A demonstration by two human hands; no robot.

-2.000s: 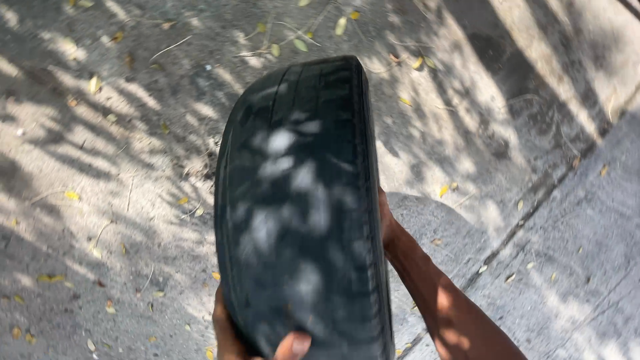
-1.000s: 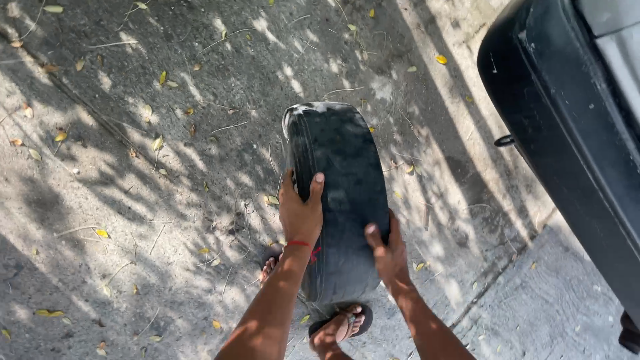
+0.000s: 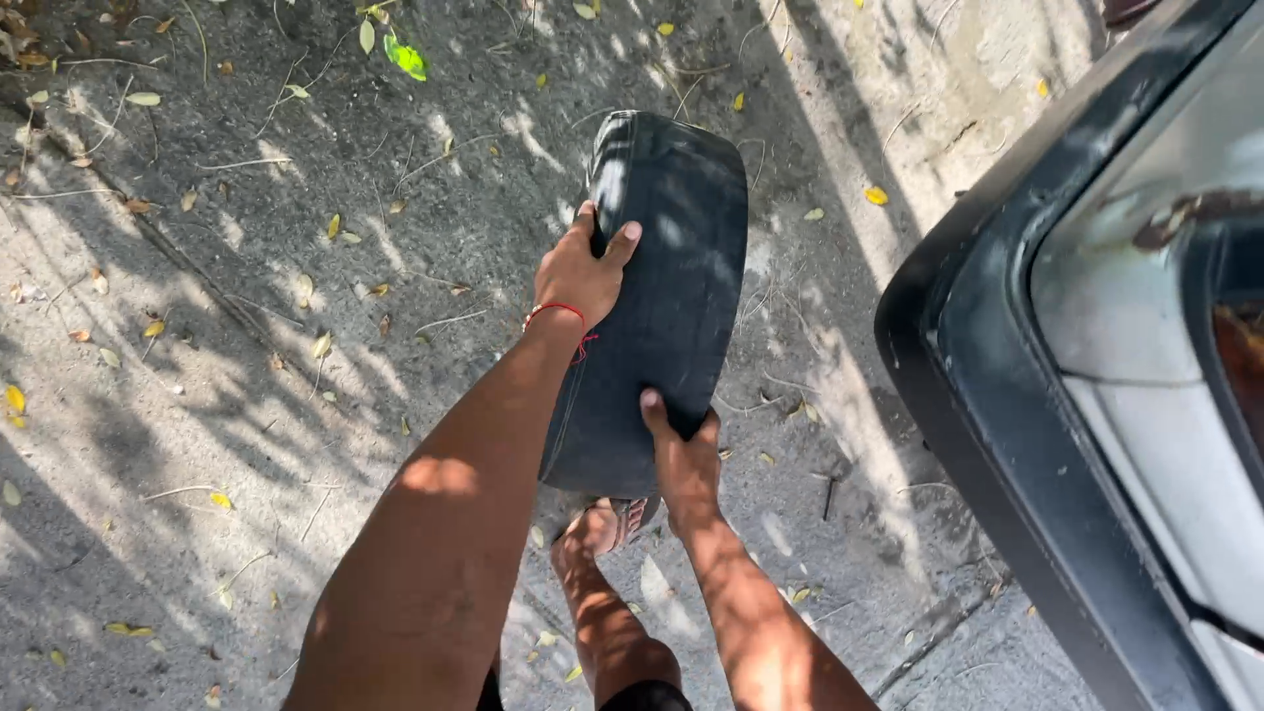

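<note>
A black rubber tire (image 3: 671, 286) stands on its tread in the middle of the view, its worn tread facing up toward me. My left hand (image 3: 585, 272), with a red string bracelet at the wrist, grips the tire's upper left edge, its thumb on the tread. Lower down, my right hand (image 3: 686, 454) holds the right edge, thumb also on the tread. Both sidewalls are mostly hidden, as are the fingertips curled round the edges.
At the right is a vehicle's black bumper (image 3: 987, 415) beside pale bodywork (image 3: 1136, 425) with a rusty patch. My sandalled foot (image 3: 602, 525) is just below the tire. Fallen leaves and twigs lie on the rough concrete ground (image 3: 296, 395).
My left hand, low on the tire's left side two seconds ago, now grips its upper left edge. The view has shifted, bringing the vehicle's bumper into sight at the right.
</note>
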